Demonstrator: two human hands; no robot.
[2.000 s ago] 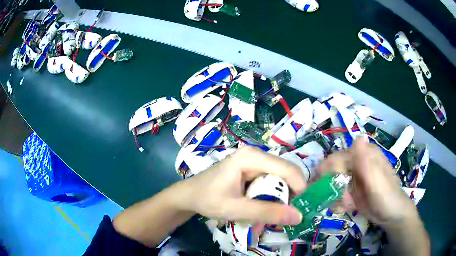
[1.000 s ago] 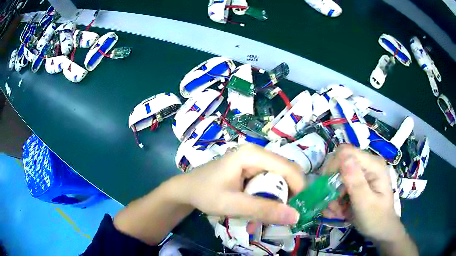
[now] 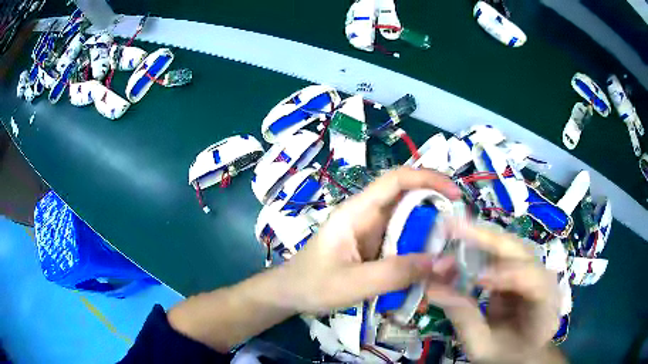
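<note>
My left hand [image 3: 355,256] grips a white housing shell [image 3: 390,238] above the large heap, its open side with the blue battery [image 3: 418,229] turned up. My right hand [image 3: 504,284] is at the shell's right side, blurred, with its fingers around a small greyish piece [image 3: 469,263]. That piece looks like the edge of the circuit board, but blur and fingers hide most of it. The lower end of the shell shows below my left thumb.
Heaped partly assembled units [image 3: 302,114] lie around and under my hands on the green worktop [image 3: 142,163]. A smaller heap [image 3: 99,57] lies at upper left. Beyond the metal rail [image 3: 284,64], single units [image 3: 501,25] lie on the belt. A blue stool or bin [image 3: 71,245] stands at left.
The shell has turned from its end facing me to its open blue side showing. The green board's flat face no longer shows between my hands. Units on the belt have moved right.
</note>
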